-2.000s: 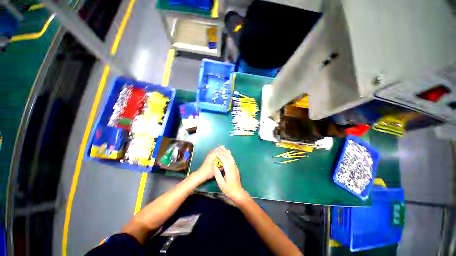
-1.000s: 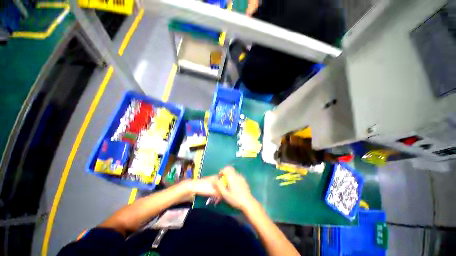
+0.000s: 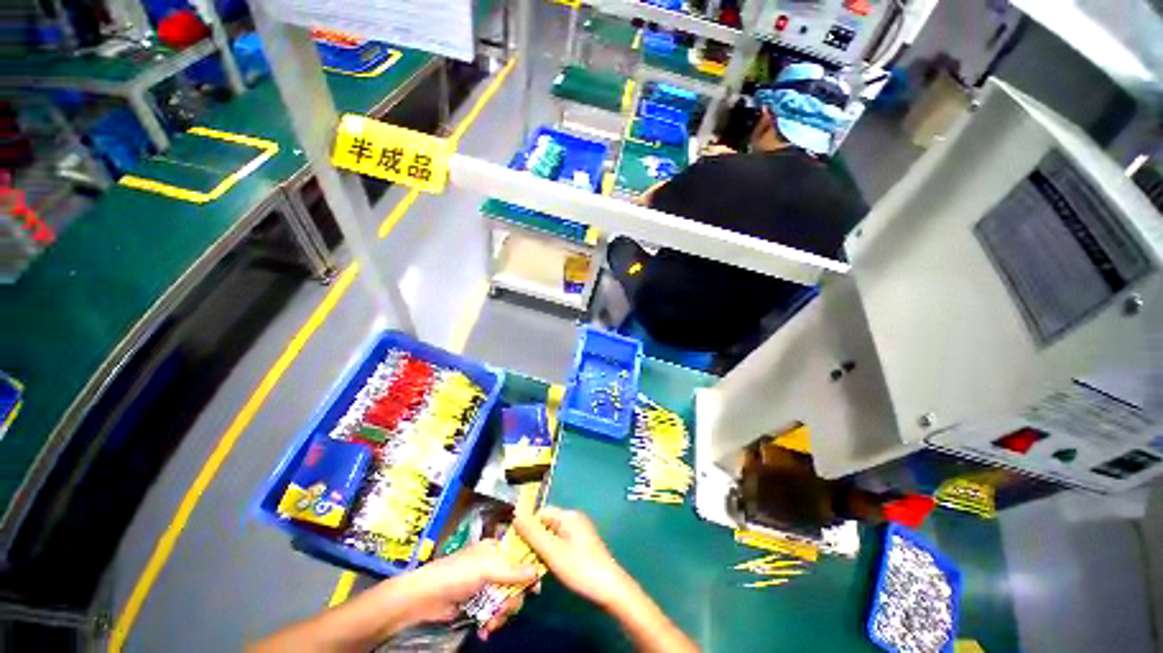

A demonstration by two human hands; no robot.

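My left hand (image 3: 466, 574) is closed around a bundle of yellow lead wires (image 3: 514, 551) at the bench's near left edge. Pale wire ends stick out below its fingers. My right hand (image 3: 570, 549) grips the upper part of the same bundle; its fingertips are partly hidden. More yellow lead wires (image 3: 662, 449) lie in a row on the green bench, and a few loose ones (image 3: 773, 569) lie before the crimping machine (image 3: 816, 370). The large blue tote (image 3: 306, 434) at the left holds red and yellow wires and a blue-and-yellow box (image 3: 327, 481).
A small blue parts bin (image 3: 601, 383) stands on the bench's far left corner. A blue terminal bin (image 3: 913, 597) is at the right. A white rail with a yellow sign (image 3: 390, 154) crosses above the bench. A person in dark clothes (image 3: 753, 236) sits beyond it.
The view has tilted up, showing the sign and the seated person's head. My hands, clasped together before, are now slightly apart, with the wire bundle visible between them.
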